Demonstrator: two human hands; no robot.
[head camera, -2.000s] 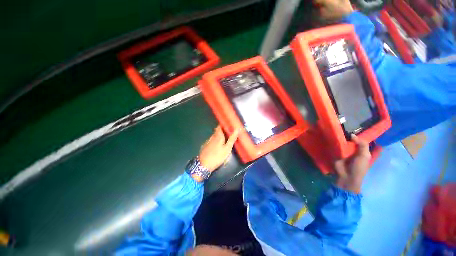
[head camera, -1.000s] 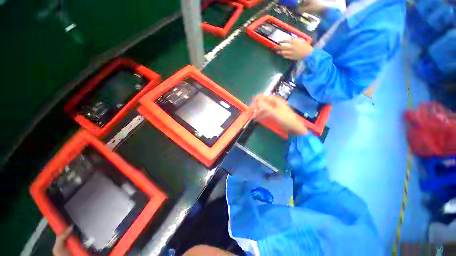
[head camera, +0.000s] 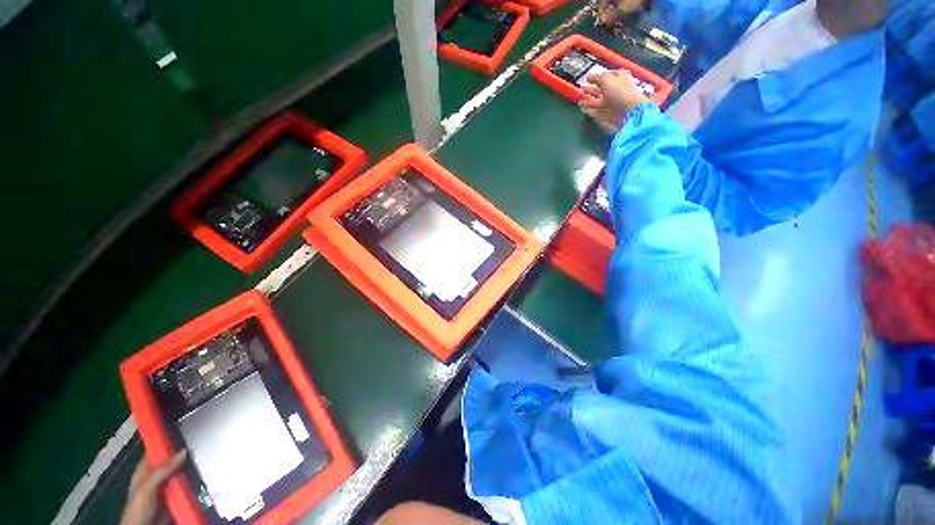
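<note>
An open tablet in a red frame (head camera: 261, 308) lies tilted at lower left, its silver-white battery (head camera: 241, 441) facing up. My left hand (head camera: 154, 492) is at the frame's left edge, fingers on the rim, partly cut off by the picture's bottom. A second red-framed tablet (head camera: 431, 236) lies on the bench in the middle, untouched. My right sleeve (head camera: 666, 338) reaches forward on the right. It overlaps a neighbour's sleeve, so I cannot tell whether the hand by the far red-framed tablet is mine.
More red-framed tablets lie on the rear lane (head camera: 272, 195) and at the right edge of the green bench (head camera: 359, 359). A grey post (head camera: 418, 72) stands behind the middle tablet. A person in a blue smock (head camera: 789, 133) is at right. A red bundle (head camera: 902, 282) lies beyond the blue floor.
My right arm has moved forward, away from the red frame beside the middle tablet. My left hand stays on the lower-left frame, which has turned slightly. The view has shifted a little.
</note>
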